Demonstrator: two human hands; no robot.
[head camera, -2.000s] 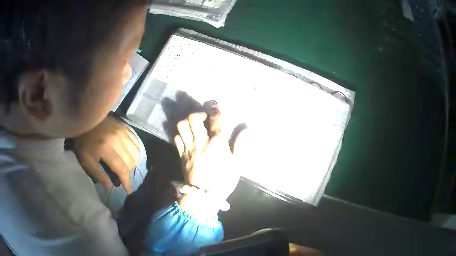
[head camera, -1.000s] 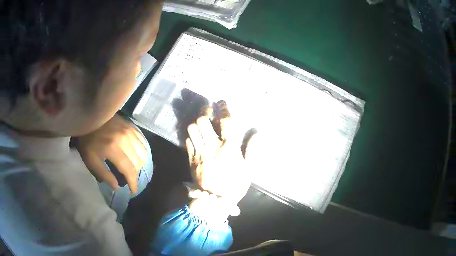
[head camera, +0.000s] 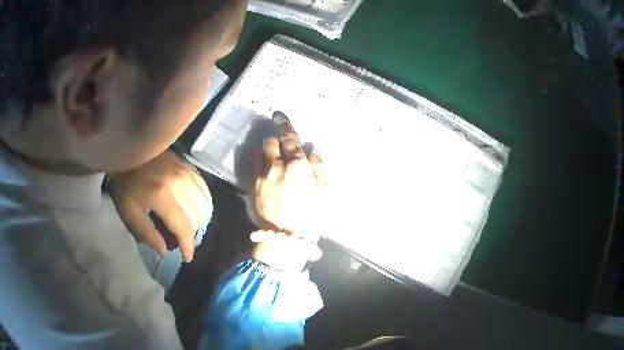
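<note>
A large flat tray (head camera: 404, 184), lit to a white glare, lies on the dark green table; its cells and contents are mostly washed out. A paper sheet with small marks (head camera: 277, 72) shows at its upper left. My left hand (head camera: 291, 184), in a blue sleeve with a pale bead bracelet, reaches over the tray's left part. Its index finger is stretched out over the marked area and the other fingers are partly bent; I see nothing held. Whether the fingertip touches is unclear. My right hand is out of the picture.
A seated person in white leans in at the left, head close to the tray; that person's hand (head camera: 164, 198) rests below. A clear-wrapped pack (head camera: 321, 14) lies at the top edge. Clear plastic shows at upper right. A dark edge cuts the bottom.
My left hand has moved up the tray, its index finger now stretched towards the marks. The dark slab at the bottom has mostly dropped from view. The whole view has shifted slightly.
</note>
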